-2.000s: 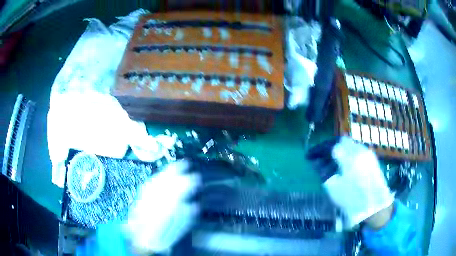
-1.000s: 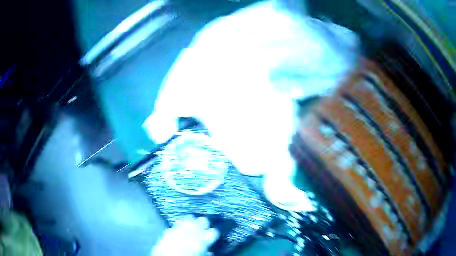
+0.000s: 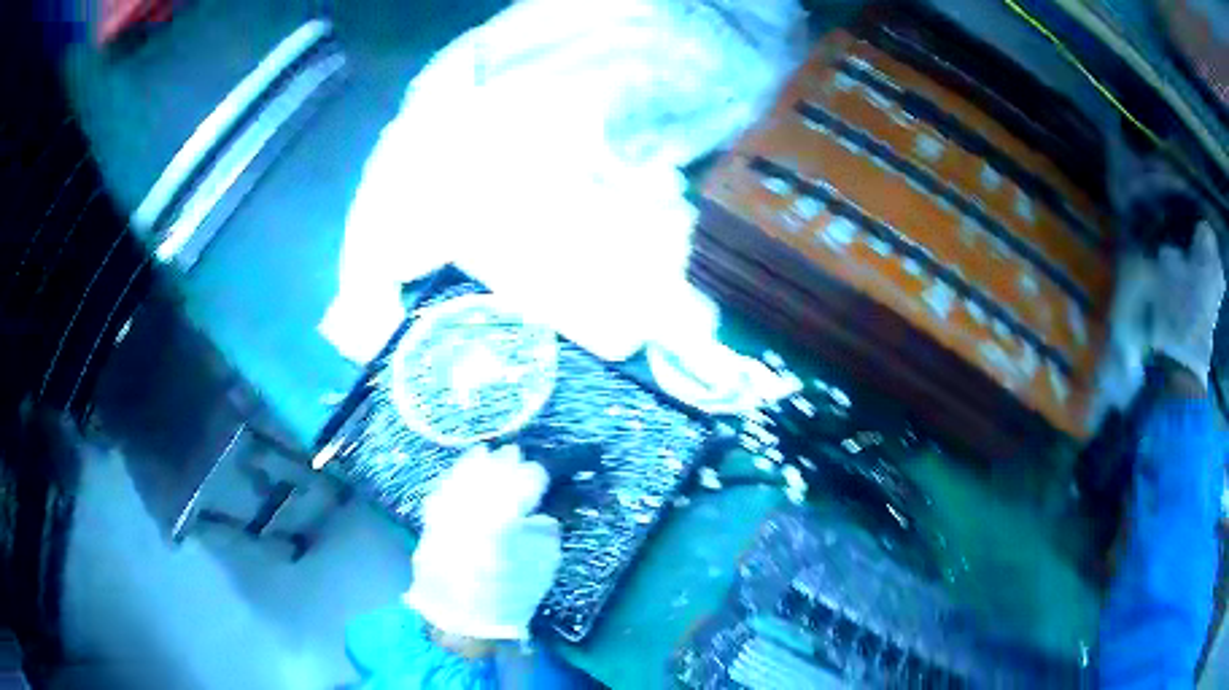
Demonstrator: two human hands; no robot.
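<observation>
My left hand (image 3: 485, 553), in a white glove, is over the screws in a black square tray (image 3: 584, 623); blur hides whether its fingers hold any. A pale round dish (image 3: 475, 371) lies on the screws just beyond it. My right hand (image 3: 1189, 303), gloved, is at the right edge beside the orange-brown tray stack (image 3: 930, 223), near a dark object; I cannot tell whether it grips it. The ribbed heat sink (image 3: 789, 661) in its speckled jig (image 3: 849, 566) lies at the near edge, blurred and cut off.
A white plastic bag (image 3: 539, 175) lies between the screw tray and the stack. Small white-ended leads (image 3: 768, 452) are scattered before the stack. Long silvery bars (image 3: 243, 135) lie at far left. A yellow cable (image 3: 1072, 61) runs at top right.
The view has turned left. My left hand has gone from beside the heat sink to the screw tray. My right hand has moved from the white pads to beside the stack's right end.
</observation>
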